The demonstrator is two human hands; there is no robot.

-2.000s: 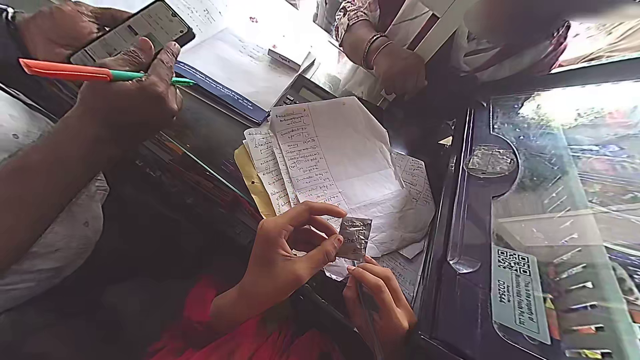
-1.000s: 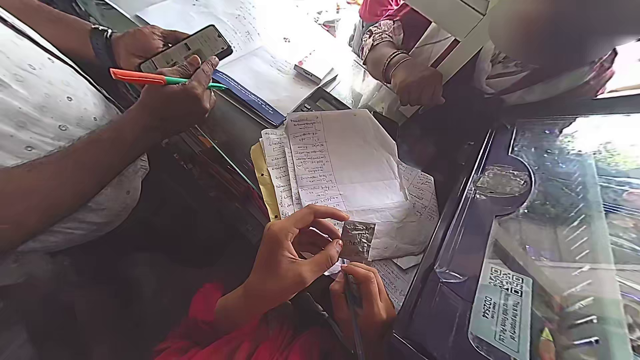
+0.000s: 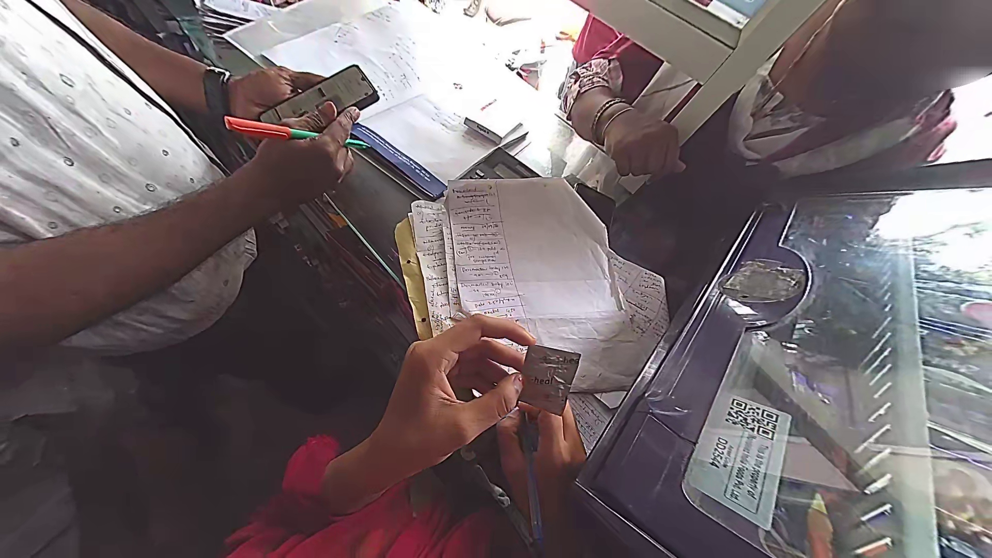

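Between the thumb and fingers of my left hand (image 3: 442, 387) is a small silver foil packet (image 3: 551, 379) that bears printing. Just below it, my right hand (image 3: 542, 453) grips a dark blue pen (image 3: 534, 496), its tip hidden near the packet's lower edge. Beyond both hands lies a stack of creased, handwritten paper sheets (image 3: 558, 256), with a yellow sheet (image 3: 405, 267) showing at its left edge.
At the left, another person holds a phone (image 3: 325, 97) and an orange and green pen (image 3: 267, 130). A further person's fist (image 3: 642, 143) rests beyond the papers. A purple-framed display case (image 3: 643, 449) stands at the right. Behind the sheets is a calculator (image 3: 500, 164).
My left hand keeps hold of the foil packet, and my right hand keeps the pen. The packet's face is turned somewhat differently. The view has shifted.
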